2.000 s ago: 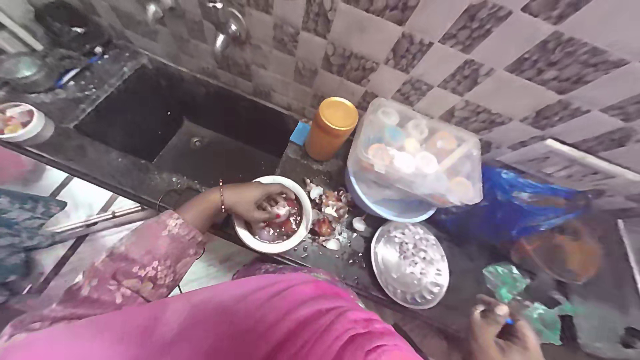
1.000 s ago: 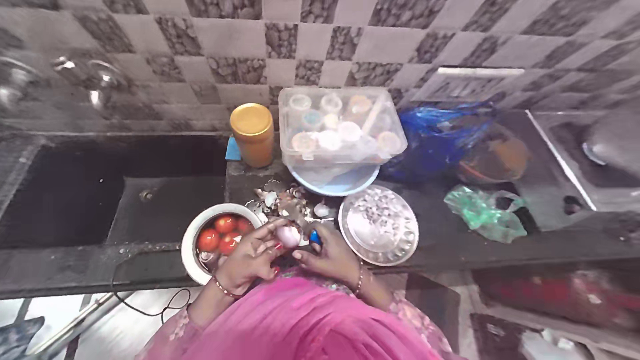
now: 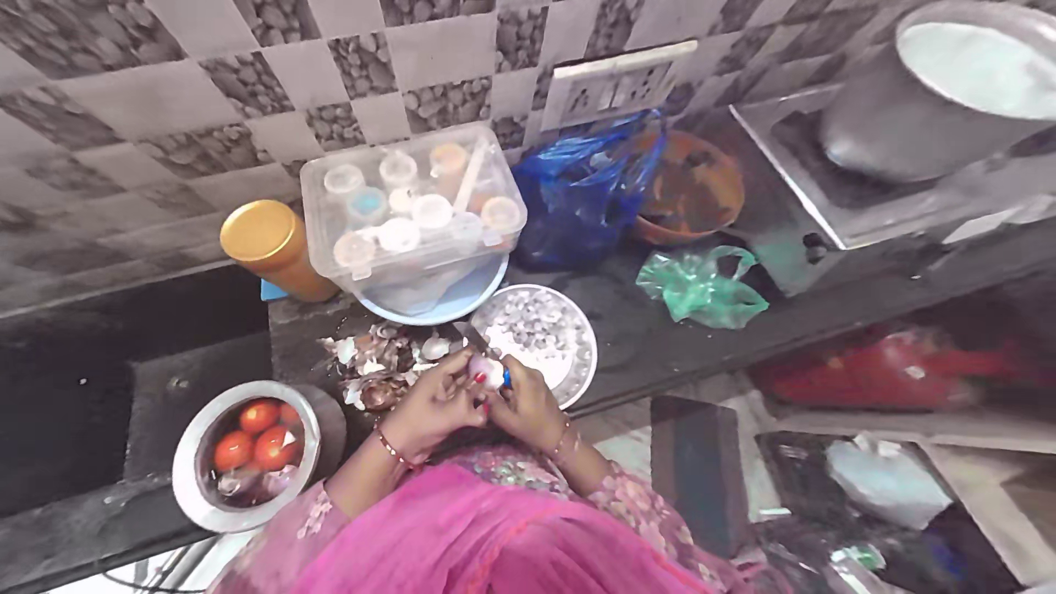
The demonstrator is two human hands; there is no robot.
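Note:
My left hand [image 3: 437, 404] holds a peeled onion [image 3: 487, 373] between thumb and fingers. My right hand [image 3: 524, 404] grips a knife with a blue handle [image 3: 506, 378]; its dark blade [image 3: 473, 337] points away from me beside the onion, over the plate's left edge. The round metal plate [image 3: 587, 351] holds chopped onion [image 3: 536, 320] and lies just beyond my right hand. Onion peels [image 3: 384, 351] lie on the counter beyond my left hand. At the left, a metal pot [image 3: 191, 487] contains red tomatoes [image 3: 275, 447] and onions [image 3: 276, 480] in water.
A clear plastic box of jars [image 3: 412, 202] rests on a light blue basin [image 3: 429, 301], beside an orange jar [image 3: 268, 243]. Blue [image 3: 569, 202] and green [image 3: 701, 289] plastic bags lie rightward, near a brown bowl [image 3: 689, 186]. A large pot [image 3: 891, 107] stands on the stove; a sink [image 3: 74, 396] is leftward.
My left hand has come from the pot with an onion. My right hand, earlier beside the green bag with something blue, has joined it over the counter. The view has shifted right.

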